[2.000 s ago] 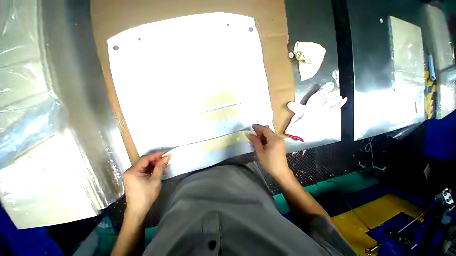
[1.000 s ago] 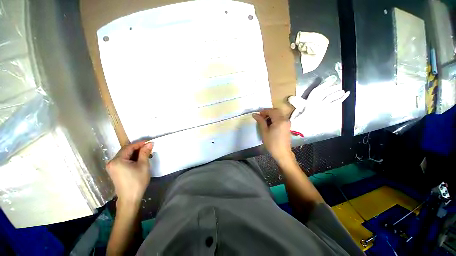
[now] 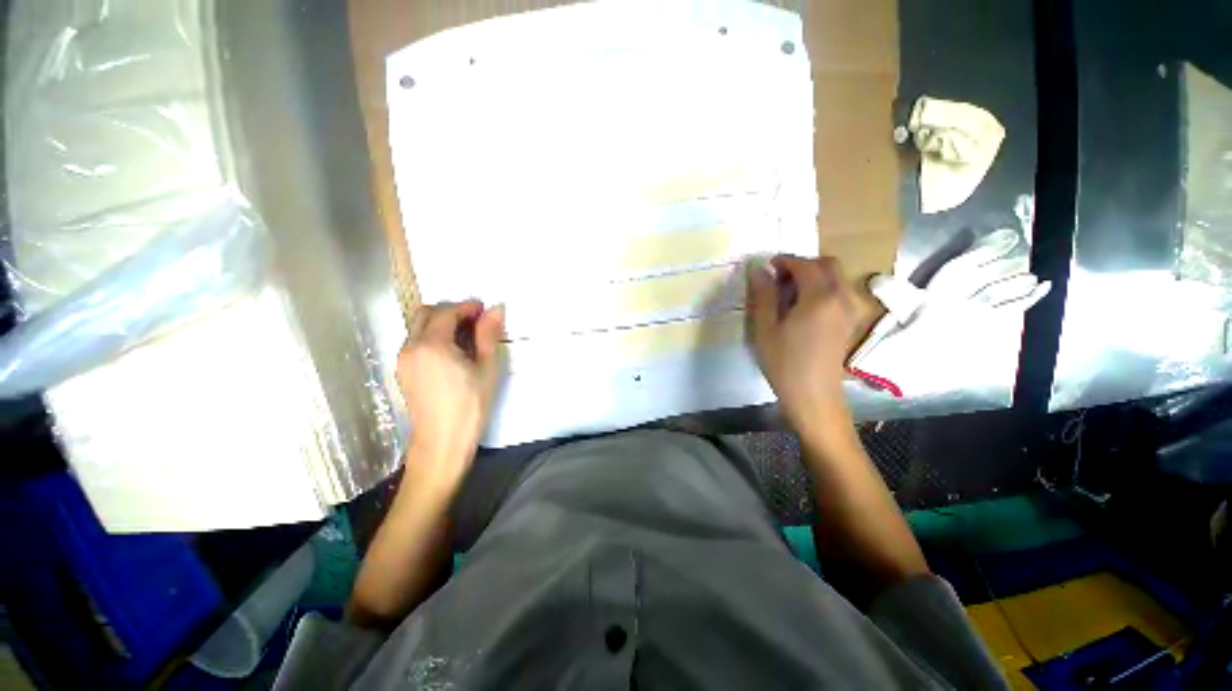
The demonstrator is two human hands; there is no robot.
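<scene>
The white template board [image 3: 581, 162], with small holes near its corners, lies in front of me. Thin dark lines cross its lower part, the edges of pale strips [image 3: 622, 321]. My left hand [image 3: 453, 365] is bare, at the left end of the lowest line, thumb and fingers bent close together. My right hand [image 3: 805, 331] is bare and slightly blurred, over the right edge of the board just above the line's right end, fingers bent. The glare hides whether either hand pinches a strip.
Brown cardboard [image 3: 858, 149] lies under the board. A crumpled cloth or glove [image 3: 954, 146] and a white knit glove [image 3: 953, 304] with a red cuff edge lie to the right. A plastic-wrapped cream sheet stack [image 3: 189, 419] stands at the left. The bench's front edge is near my body.
The view has shifted, so the bench things sit further right in the picture. The strip edge held between both hands near the board's front now lies across the board, with my fingertips slightly above it.
</scene>
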